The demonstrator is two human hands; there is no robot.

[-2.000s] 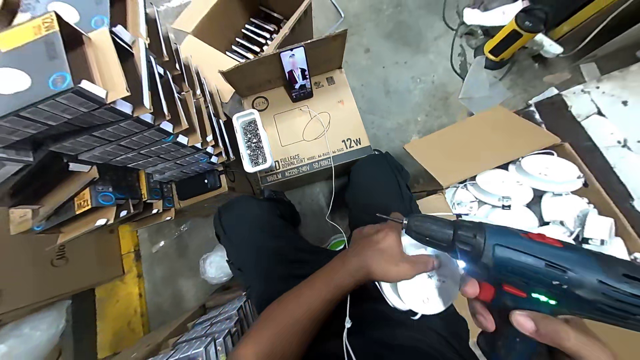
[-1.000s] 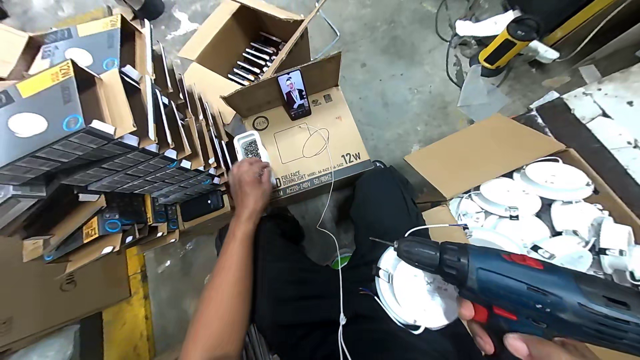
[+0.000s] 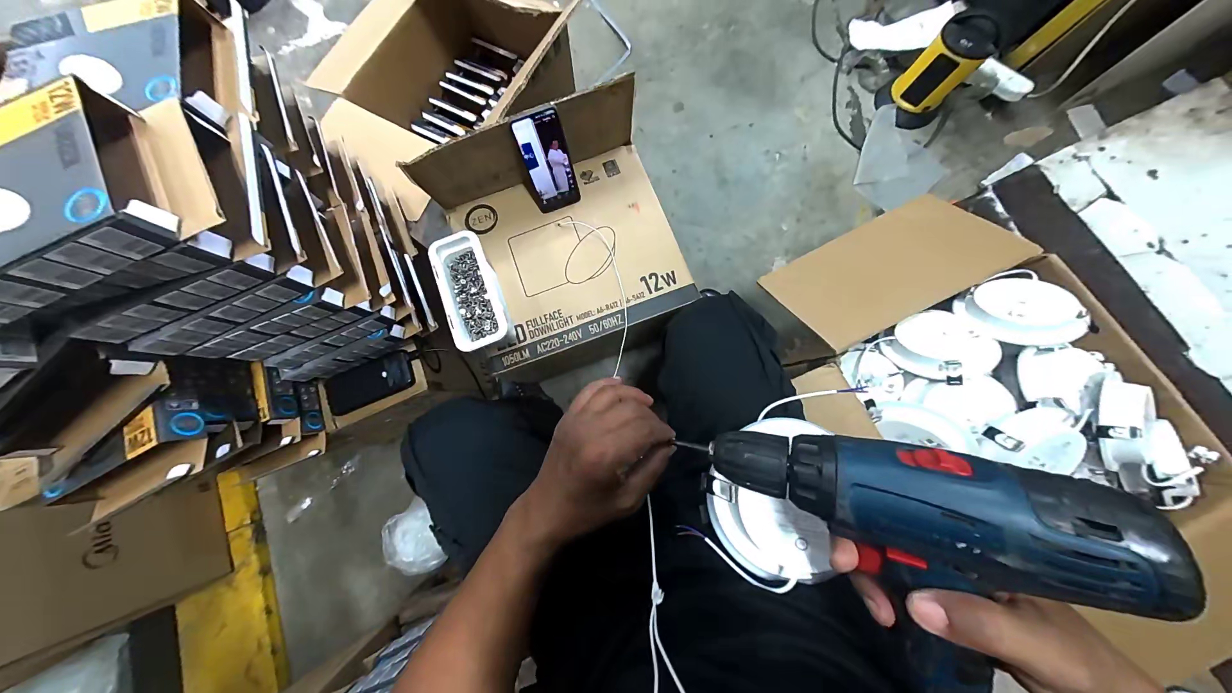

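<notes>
My right hand [image 3: 972, 616] grips a blue and black cordless drill [image 3: 953, 525] that points left across my lap. At the drill's bit tip [image 3: 688, 445] my left hand [image 3: 611, 445] has its fingers pinched together; whether a screw is between them cannot be seen. Under the drill chuck a round white downlight [image 3: 770, 539] with a spring clip and short white leads lies on my lap. A white tray [image 3: 502, 289] of small metal screws stands on a cardboard carton [image 3: 577, 260]. A white earphone cable [image 3: 654, 577] hangs down past my left hand.
At the right, an open carton [image 3: 1155, 318] holds several white downlights [image 3: 1035, 308]. A phone [image 3: 544, 159] leans on the middle carton's flap. Stacked product boxes [image 3: 87, 173] fill the left. Behind stands an open box [image 3: 385, 58] with thin items; a yellow and black tool [image 3: 934, 77] lies at the back right.
My left hand was at the downlight, then at the tray of screws, and is now at the drill's bit. The drill remains in my right hand.
</notes>
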